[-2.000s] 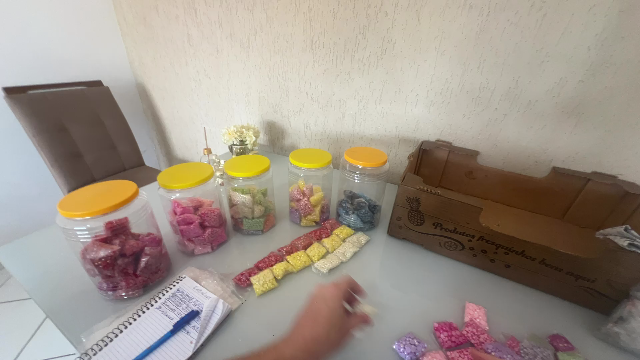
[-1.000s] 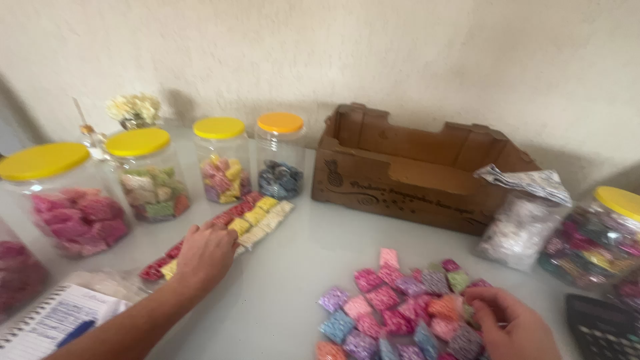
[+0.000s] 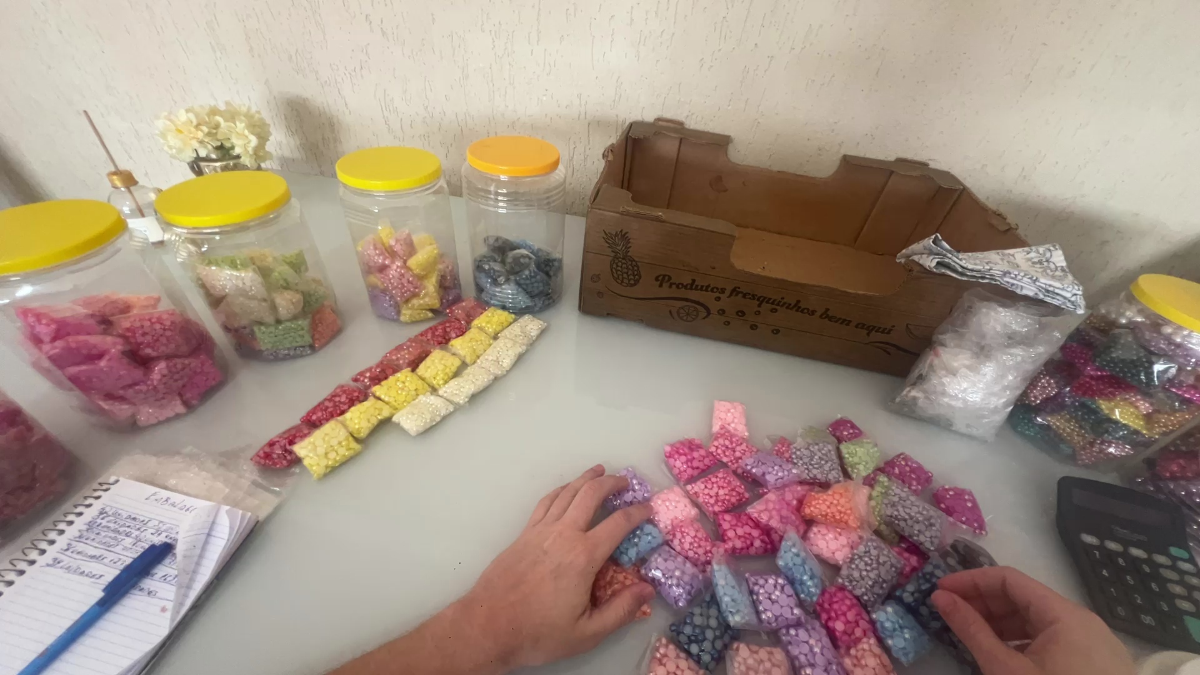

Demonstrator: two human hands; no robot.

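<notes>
My left hand rests palm down at the left edge of a pile of small clear bead packets in pink, purple, blue, orange and green. Its fingertips touch blue, purple and orange packets. At the pile's right edge is my right hand, fingers bent, the thumb and index close to dark packets; whether it pinches one cannot be told. Left of the pile lie slanting rows of packets: red, yellow and white, side by side on the table.
Lidded plastic jars of packets stand along the back left, another jar at right. An open cardboard box is at the back, a clear plastic bag by its corner. A notebook with a blue pen lies left, a calculator right.
My left hand, over the packet rows a second ago, is now at the left edge of the pile. The white row reaches farther down-left than two seconds ago. The view has swung right since then.
</notes>
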